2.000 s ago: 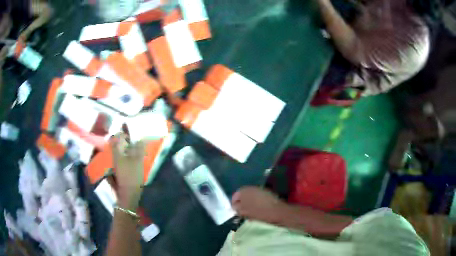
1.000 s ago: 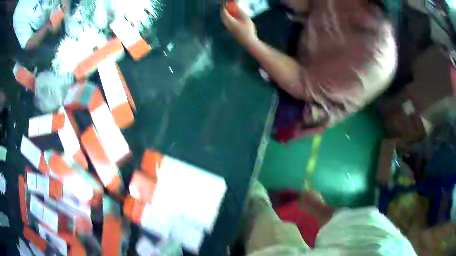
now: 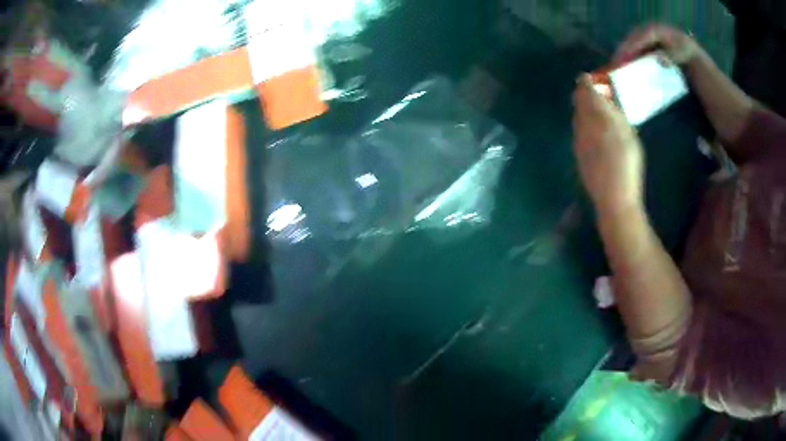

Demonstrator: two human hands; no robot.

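Neither of my hands is in view. The view is blurred. Orange and white retail boxes lie in a loose heap on the left; one white-and-orange retail box (image 3: pixel 211 172) stands out at the heap's right side. Another retail box (image 3: pixel 190 84) lies across the top of it. At the bottom edge, the orange ends of a row of cartons (image 3: pixel 246 403) show, the rest cut off. Clear plastic bags (image 3: pixel 388 177) lie flat and shiny on the dark green table (image 3: pixel 414 301).
At the right, another person in a dark reddish shirt (image 3: pixel 732 276) holds a small orange and white box (image 3: pixel 651 89) in both hands. A bright white heap (image 3: pixel 177 43) is at the upper left. Green floor (image 3: pixel 633 413) shows at the lower right.
My view has swung away from my work spot. My forearm and hand, seen earliest at the heap, have left the picture. The other worker and the clear bags now appear larger.
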